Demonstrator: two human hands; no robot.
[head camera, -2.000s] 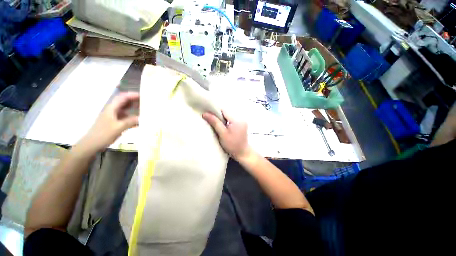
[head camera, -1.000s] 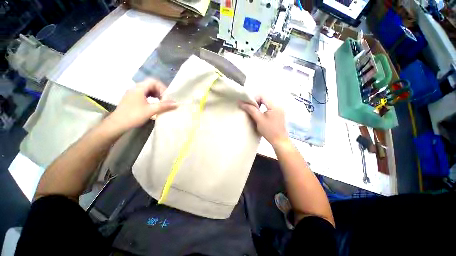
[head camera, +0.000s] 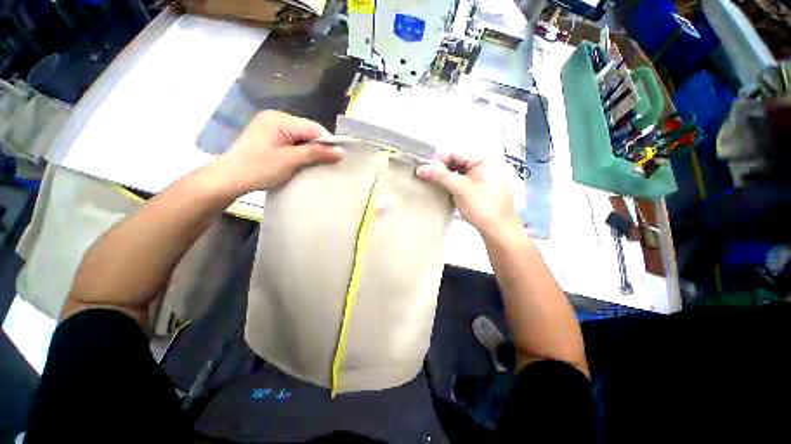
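A beige bag panel (head camera: 303, 260) with rounded lower corners hangs over the table's front edge, in front of me. A yellow binding strip (head camera: 357, 273) runs down its middle. My left hand (head camera: 282, 149) pinches its top edge at the left, thumb on the near side. My right hand (head camera: 468, 184) pinches the top edge at the right. A pale folded flap (head camera: 382, 134) lies along the top edge between my hands. The white sewing machine head (head camera: 403, 39) stands just beyond, not touching the panel.
A green tool tray (head camera: 607, 165) with scissors and tools is on the right of the white table (head camera: 165, 95). A spanner (head camera: 623, 260) lies near the right front edge. More beige pieces (head camera: 74, 230) hang at the left. A dark screen is at the top right edge.
The panel has turned from slanted to nearly upright, its strip now closer to vertical. Both hands have come to its top edge, where a pale flap now shows folded.
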